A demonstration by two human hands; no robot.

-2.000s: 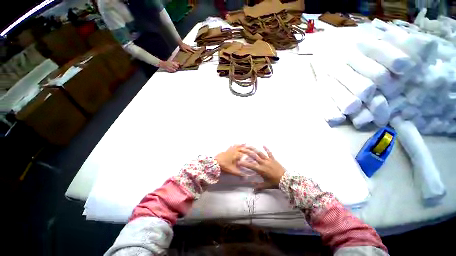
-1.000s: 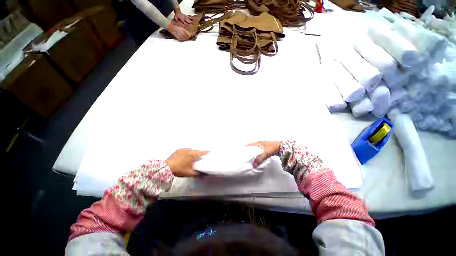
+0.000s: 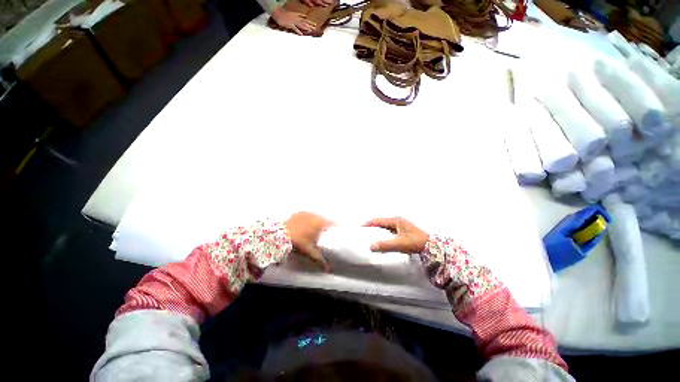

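Observation:
A short white paper roll (image 3: 350,242) lies across the near edge of the stack of white sheets (image 3: 313,157). My left hand (image 3: 308,237) holds its left end, with the thumb pointing down toward the near side. My right hand (image 3: 399,236) holds its right end, fingers over the top. The roll's outline blends into the bright sheets, so its exact edges are hard to tell. Both forearms wear flowered and red-checked sleeve covers.
A blue tape dispenser (image 3: 578,237) stands right of the sheets, beside a single white roll (image 3: 628,261). Finished rolls (image 3: 574,123) are heaped at right. Brown bags (image 3: 408,37) lie at the far side, near another person's hands (image 3: 296,18). Cartons (image 3: 71,78) stand at left.
Both hands were together over the paper, then moved apart to the ends of a white roll. Since then my left hand has shifted right, closer to my right hand. The view has also shifted.

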